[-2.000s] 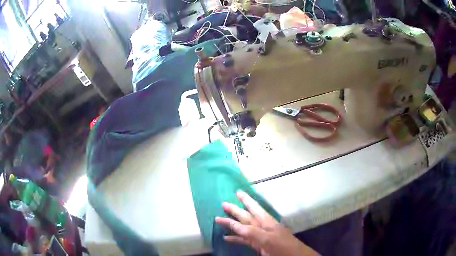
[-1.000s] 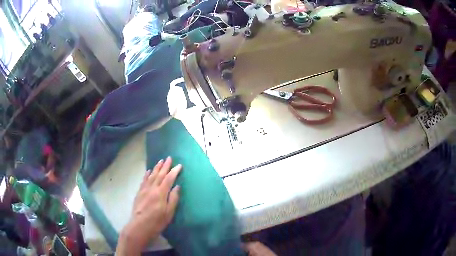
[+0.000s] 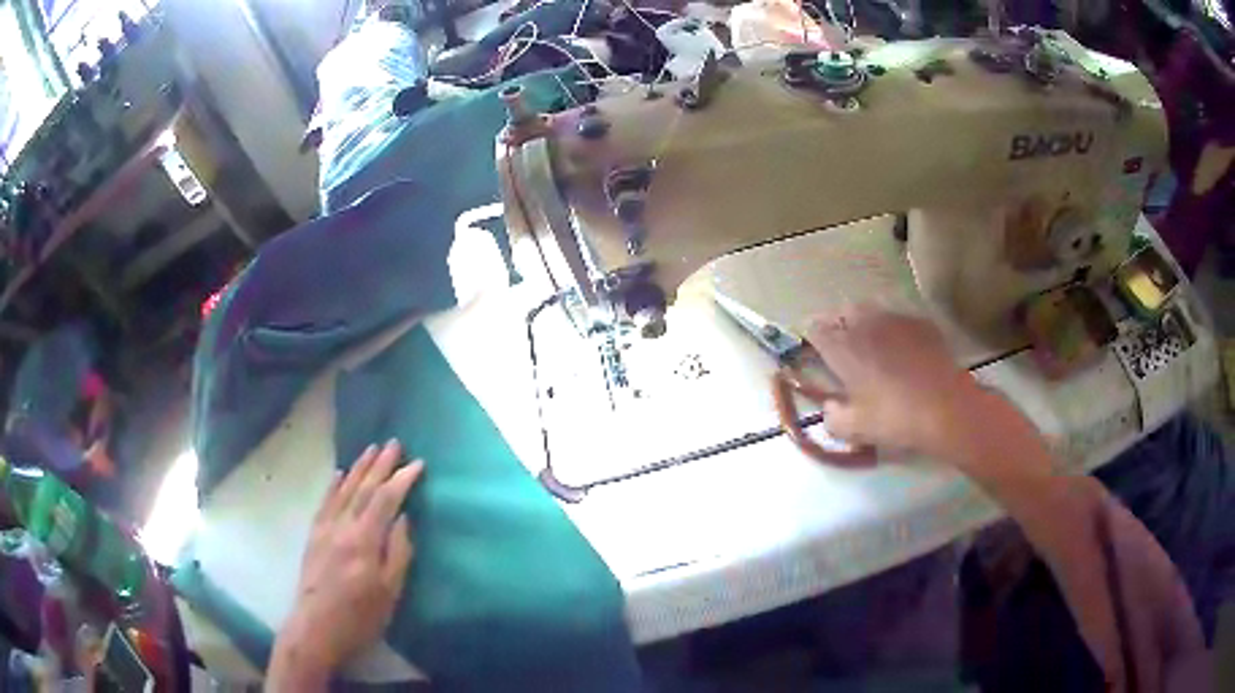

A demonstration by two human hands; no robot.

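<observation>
A teal-green cut fabric panel [image 3: 494, 542] lies on the white table left of the needle area and hangs over the front edge. My left hand [image 3: 355, 548] lies flat on its left part, fingers slightly apart. My right hand [image 3: 880, 379] is on the red-orange handles of the scissors [image 3: 824, 431], right of the needle; the blades point up and left. The fingers are blurred and partly hide the handles. The presser foot and needle [image 3: 612, 355] have no cloth under them.
The cream sewing machine [image 3: 813, 163] spans the back. Darker joined pieces [image 3: 325, 291] trail behind and left. Small open tins [image 3: 1070, 325] stand at the right end. A green bottle [image 3: 68, 528] is at lower left.
My right hand has come from the front edge to the scissors, whose handles have swung towards the front. My left hand and the panel sit a little further left in view.
</observation>
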